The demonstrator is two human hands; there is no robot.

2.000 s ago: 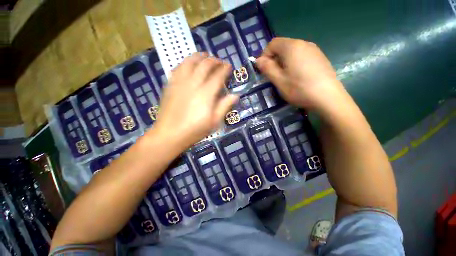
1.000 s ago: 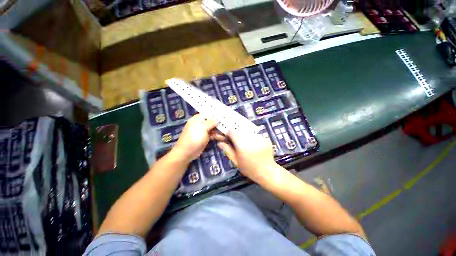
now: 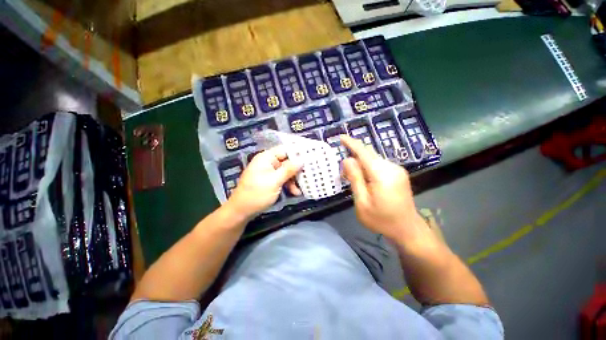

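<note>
A white sticker sheet [image 3: 320, 174] with rows of small dark dots is curled above the tray's lower part. My left hand [image 3: 266, 180] pinches its left edge between thumb and fingers. My right hand [image 3: 380, 189] is just right of the sheet, fingers apart; whether a tiny dot is at its fingertips cannot be told. The blister tray [image 3: 208, 143] lies under both hands. Its pockets hold dark blue-purple moulded parts [image 3: 286, 81] with gold emblems, upright in two rows with sideways ones between. The hands and sheet hide part of the lower row.
A reddish-brown flat rectangle [image 3: 149, 157] lies on the green bench left of the tray. Stacked filled trays [image 3: 40, 212] stand at far left. Brown cardboard [image 3: 246, 33] is behind the tray. A white dotted strip [image 3: 563, 68] lies at right. Red objects [image 3: 577, 143] are beyond the bench's right edge.
The sheet was held up long and flat; it is now curled with its dots facing up. My right hand has moved right, away from my left hand. The view has shifted.
</note>
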